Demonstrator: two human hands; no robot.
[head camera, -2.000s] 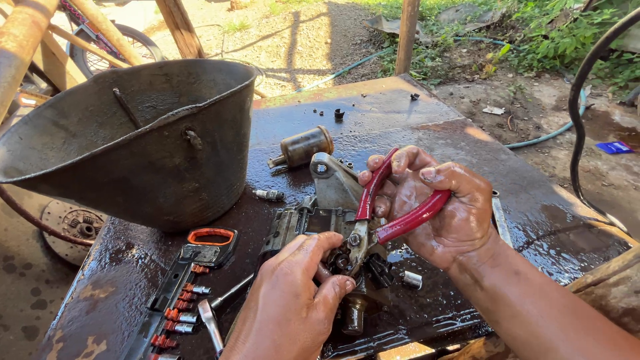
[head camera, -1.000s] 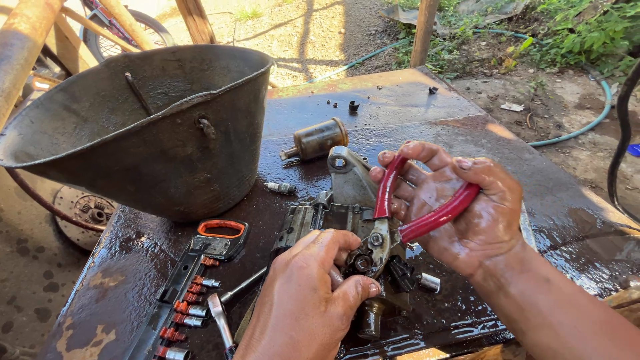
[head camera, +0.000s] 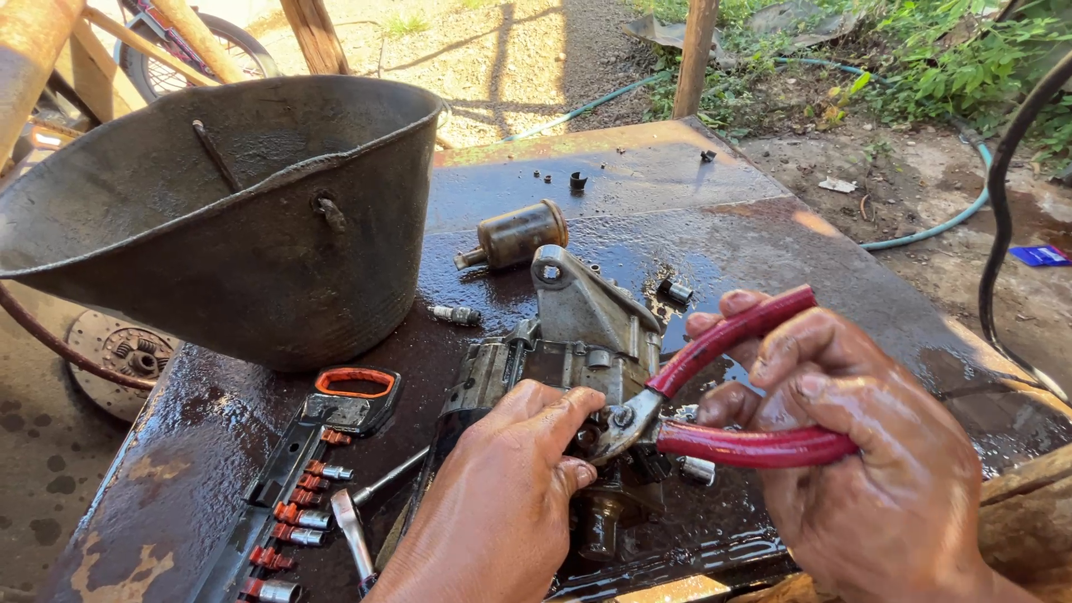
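Observation:
Pliers with red-sleeved handles (head camera: 749, 444), spread apart, are held by my right hand (head camera: 837, 419) at the right of centre. Their metal jaws reach down to an oily metal engine part (head camera: 544, 364) with a cast bracket (head camera: 586, 306) standing up from it. My left hand (head camera: 511, 477) lies on the near side of that part, thumb and forefinger beside the jaws. Whatever the jaw tips touch is mostly hidden. A silver socket (head camera: 697, 471) lies just right of the part, below the pliers.
A large dark metal bucket (head camera: 335, 251) stands at left. Near it are a socket rail with an orange-edged handle (head camera: 356, 394), a ratchet wrench (head camera: 353, 532) and a spark plug (head camera: 455, 315). A cylindrical metal canister (head camera: 521, 234) lies behind the part on the wet metal table (head camera: 729, 243).
The right hand has shifted outward along the pliers, and the handles look more widely spread and tilted. The left hand remains on the engine part.

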